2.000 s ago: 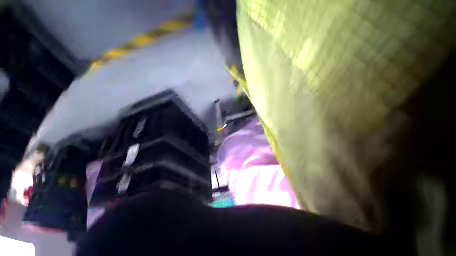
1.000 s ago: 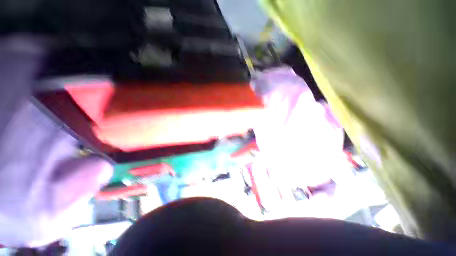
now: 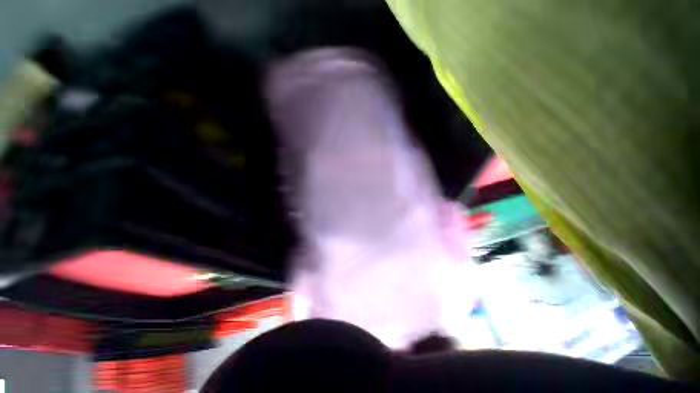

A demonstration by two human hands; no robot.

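Neither of my hands shows. Nearest in front are black totes (image 3: 176,192), dark and blurred, with faint yellow marks. A flat red-pink sheet (image 3: 134,272) lies in the open top of a black tote at the lower left, with a small light-coloured thing at its right end, too blurred to name. My yellow-green smock (image 3: 568,115) fills the right side. A dark rounded shape (image 3: 307,361) covers the bottom edge; I cannot tell what it is.
A person in a pink smock (image 3: 361,184) stands in the middle, close to the totes. Red bins (image 3: 142,374) are at the lower left. A green-topped bench (image 3: 510,217) shows at the right, beside a bright, overexposed area.
The view has swung. The pink smock now stands in the middle, the large red liner is gone from the centre, and dark totes with a smaller red sheet show at the left.
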